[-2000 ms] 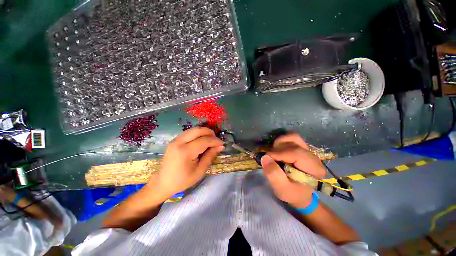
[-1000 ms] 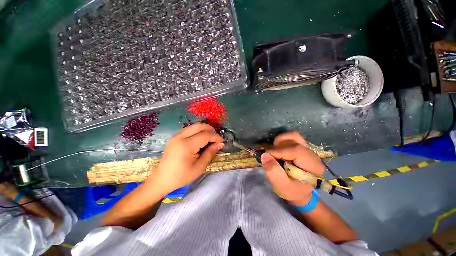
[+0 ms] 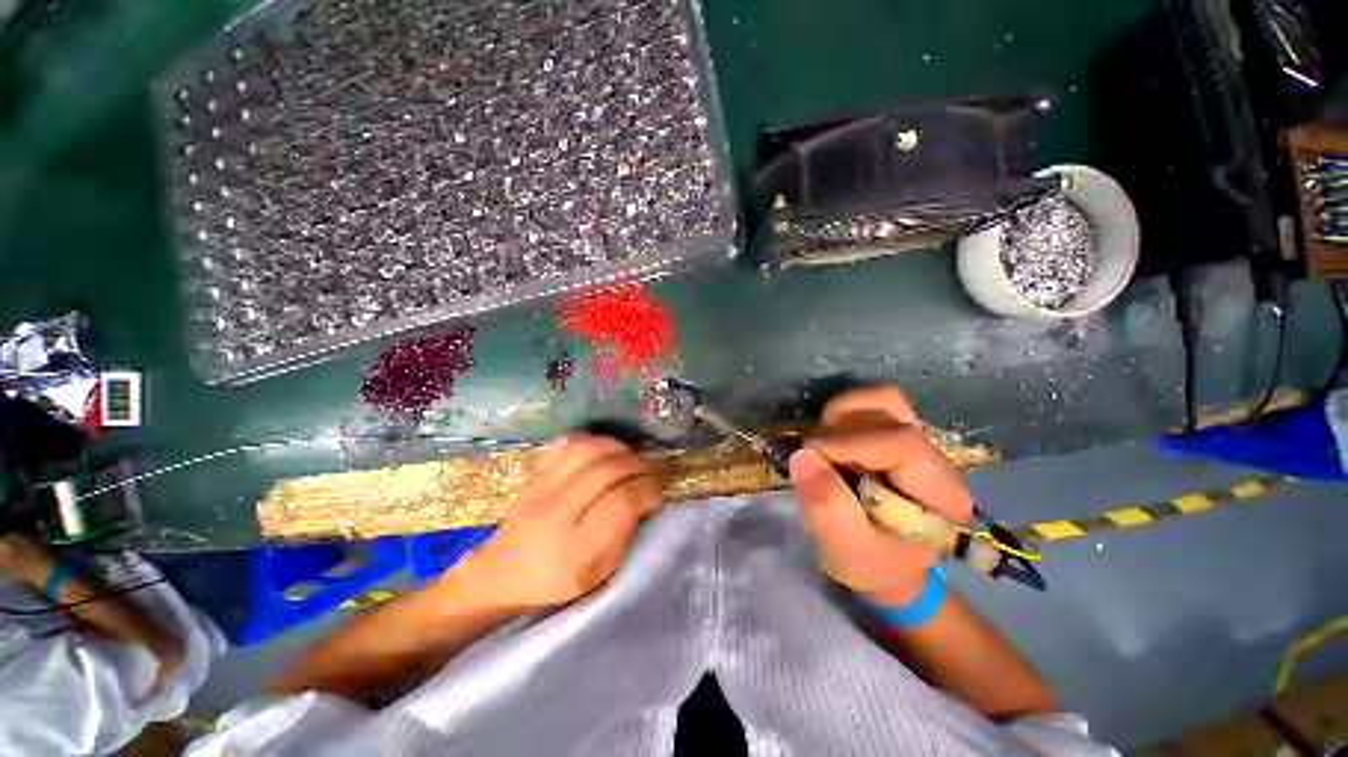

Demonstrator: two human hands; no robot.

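My right hand point(image 3: 880, 503) holds the yellow and black soldering iron point(image 3: 905, 515), its thin metal tip pointing left. The tip is at a small round unit point(image 3: 677, 401) on the green bench, just below the bright red heap. My left hand point(image 3: 581, 510) is curled at the wooden strip point(image 3: 377, 500), below and left of the unit and apart from it; whether its fingers hold anything is hidden. Bright red parts point(image 3: 621, 326) and dark red parts point(image 3: 419, 370) lie in heaps below the blister tray point(image 3: 444, 163), which is full of shiny units.
A black case point(image 3: 902, 163) and a white cup of silvery bits point(image 3: 1116, 252) stand right of the tray. A solder wire point(image 3: 192, 460) runs from a spool point(image 3: 65, 509) at left. A black box point(image 3: 1183, 148) is at far right. Another person's arm point(image 3: 111, 614) shows lower left.
My left hand has moved down, away from the iron tip and the red heap, uncovering the round unit and some dark bits. My right hand and the iron have barely moved.
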